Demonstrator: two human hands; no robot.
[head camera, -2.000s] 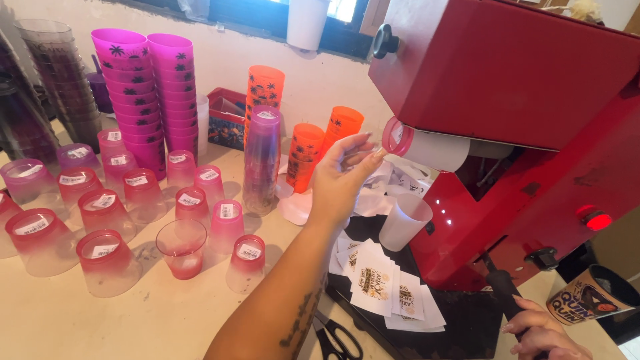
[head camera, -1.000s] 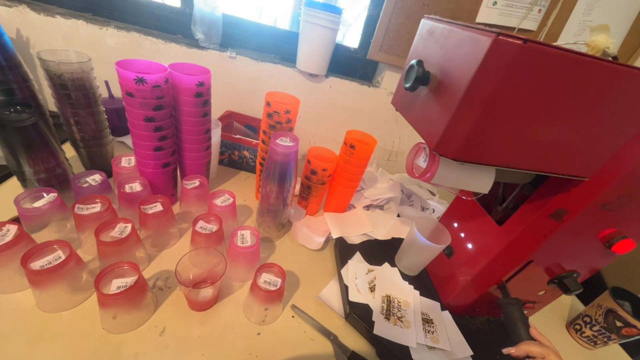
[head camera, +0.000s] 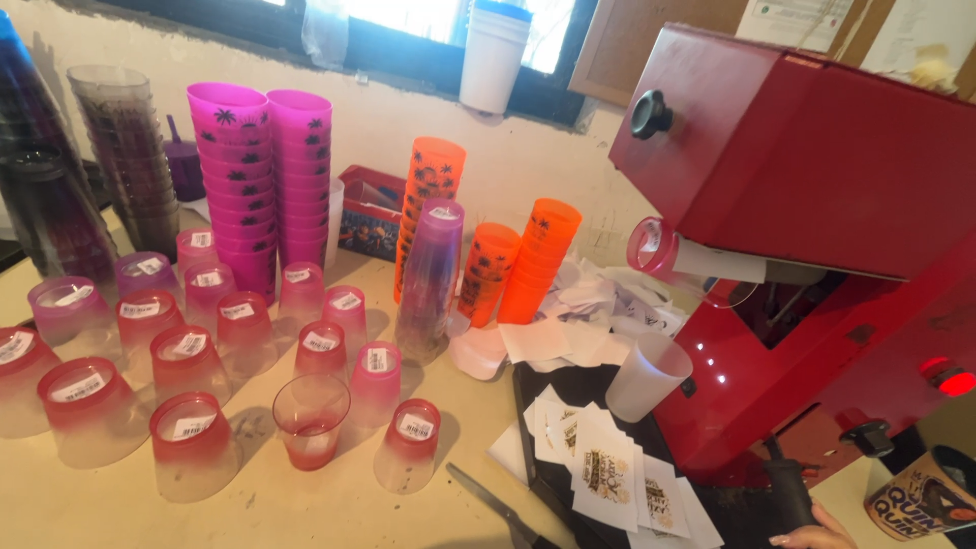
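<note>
At the lower right edge my right hand (head camera: 820, 534) lies at the black lever handle (head camera: 789, 488) of a red heat press (head camera: 778, 152); only some fingers show, and whether they grip it is unclear. My left hand is out of view. A pink-rimmed clear cup (head camera: 656, 245) sits sideways in the press, with a white paper (head camera: 720, 263) against its side. Below it a frosted white cup (head camera: 648, 377) stands tilted in view by printed transfer sheets (head camera: 606, 473) on a black base.
Red and pink gradient cups (head camera: 91, 404), mostly upside down, cover the table's left. Behind rise stacks of magenta (head camera: 236, 183), orange (head camera: 537, 259) and smoky cups (head camera: 126, 152). Used papers (head camera: 602, 305) pile beside the press. Scissors (head camera: 496, 503) lie at the front; a printed tub (head camera: 923, 496) stands right.
My left hand was at the cup in the press two seconds ago and has since left the view. The cup stays in the press. The view has shifted.
</note>
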